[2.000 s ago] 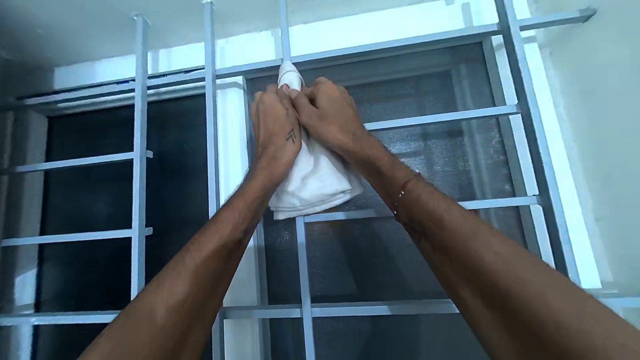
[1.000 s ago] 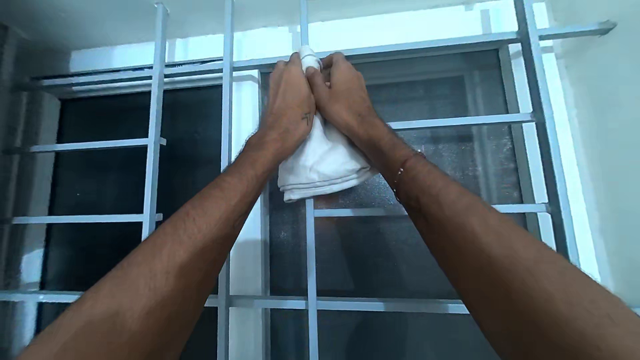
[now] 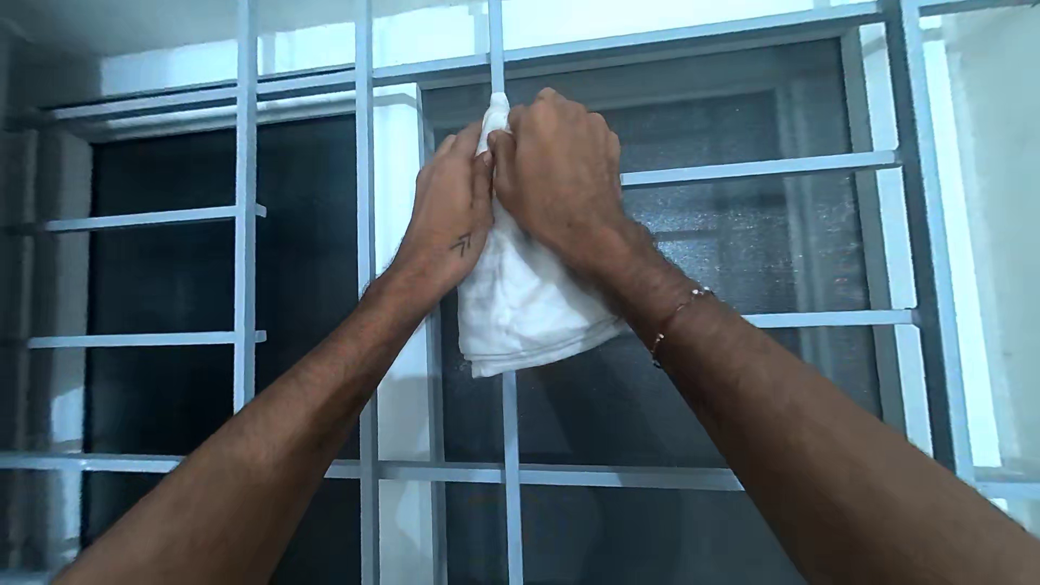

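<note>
A white cloth (image 3: pixel 528 301) is wrapped around a thin vertical bar (image 3: pixel 511 439) of a grey metal window grille, its loose end hanging below my hands. My left hand (image 3: pixel 455 195) grips the cloth from the left side of the bar, and my right hand (image 3: pixel 561 162) grips it from the right, the two hands touching at the thumbs. A twisted tip of the cloth shows just above them, around the bar. The fingertips of both hands are mostly hidden behind the cloth and the hands.
Thicker vertical bars (image 3: pixel 366 244) stand to the left and right (image 3: pixel 926 244). Horizontal bars cross at several heights, among them a long lower one (image 3: pixel 617 476). Behind the grille are dark window panes (image 3: pixel 171 284) and a pale frame post (image 3: pixel 404 406).
Both hands remain on the cloth around the same bar, while the view has shifted. The cloth's hanging end has changed its folds a little.
</note>
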